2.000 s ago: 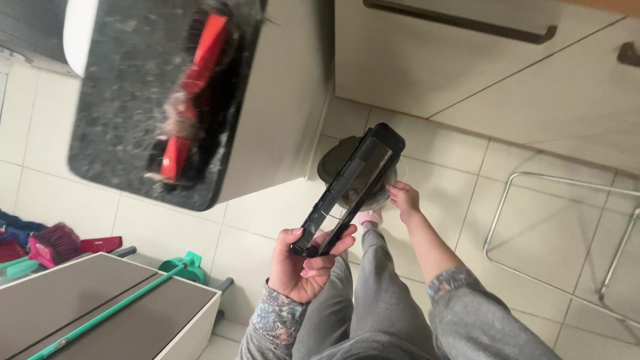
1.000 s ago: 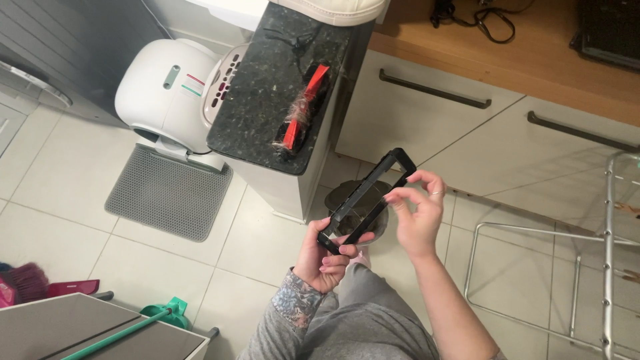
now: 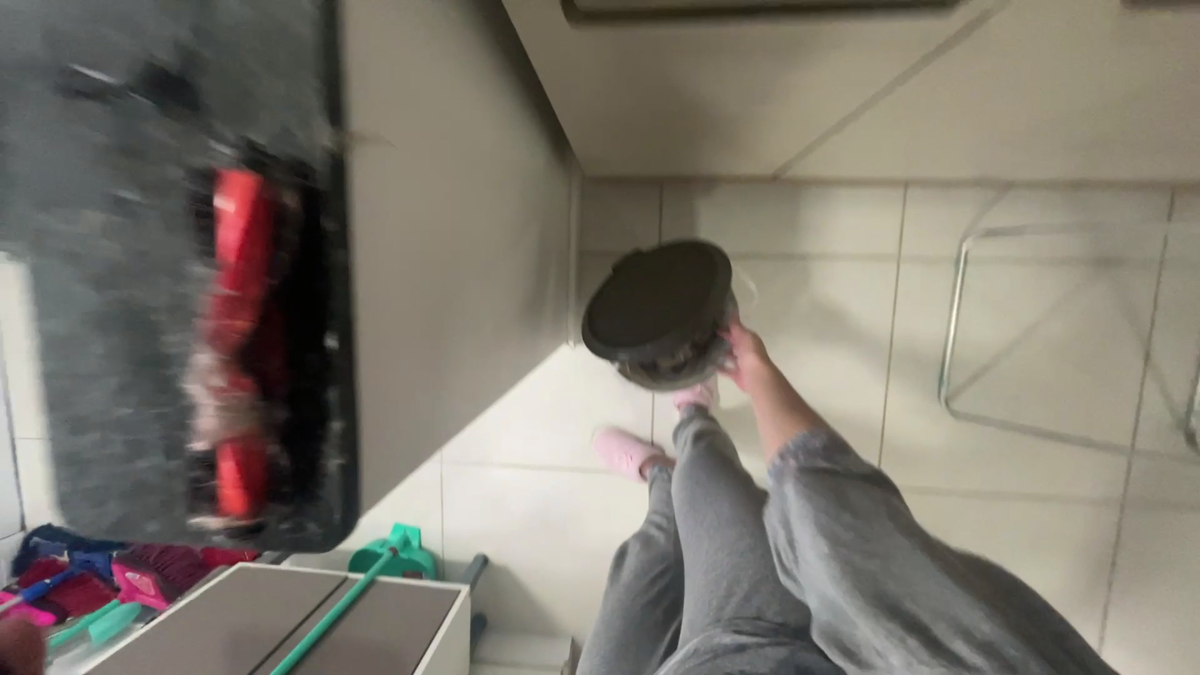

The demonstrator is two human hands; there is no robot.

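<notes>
My right hand point(image 3: 747, 358) grips the side of a round, see-through container with a dark lid point(image 3: 661, 298), above the tiled floor near my pink shoes. The lid faces up and the container is tilted; dark contents show through its wall. A blurred skin-toned patch at the lower left corner may be part of my left hand point(image 3: 21, 647); its fingers and anything in them cannot be made out. On the dark speckled countertop point(image 3: 103, 375) at the left lies a red and black brush roller point(image 3: 242, 309), with pale hair-like fibres wrapped around it.
Light cabinet fronts point(image 3: 712, 94) run along the top. A metal wire frame point(image 3: 954, 319) stands at the right. At the lower left are a low white-edged cabinet point(image 3: 394, 619) with a green handle point(image 3: 328, 623) across it, a green dustpan point(image 3: 403, 553) and pink cleaning brushes point(image 3: 155, 572).
The black rectangular frame that both hands touched one second ago is out of view. My left hand has moved away from the middle. My right hand has lowered onto the lidded container. The view has shifted.
</notes>
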